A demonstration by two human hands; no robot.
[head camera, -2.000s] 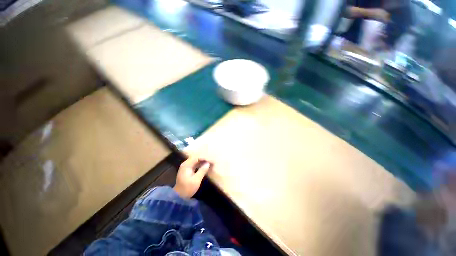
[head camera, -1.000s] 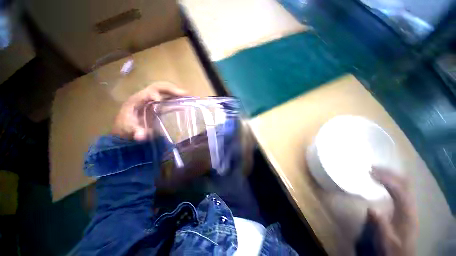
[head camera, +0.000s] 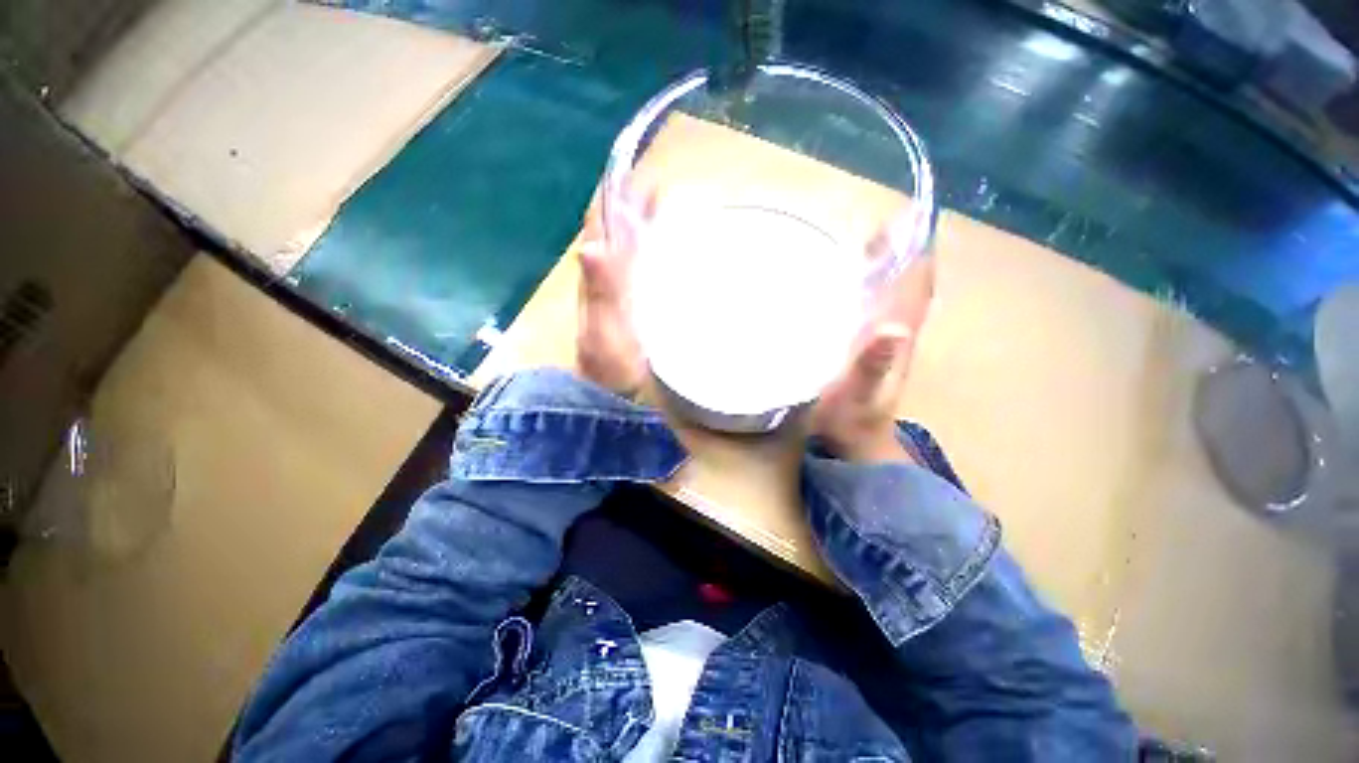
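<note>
A white pot [head camera: 750,310], overexposed to a plain disc, is in front of me over the cardboard sheet [head camera: 1028,343]. A clear container [head camera: 924,164] shows as a round shiny rim above and around the white pot. My left hand [head camera: 608,306] holds the left side of the pair. My right hand [head camera: 882,346] holds the right side. How deep the pot sits in the clear container is hard to tell because of glare.
A closed carton [head camera: 283,432] stands at left with a faint clear container [head camera: 112,485] on it. Another cardboard sheet [head camera: 283,112] lies at upper left on the green surface [head camera: 447,194]. A clear round rim [head camera: 1259,435] lies at right.
The clear container has moved from the left side to the bench and is now together with the white pot. Both hands have come together around them.
</note>
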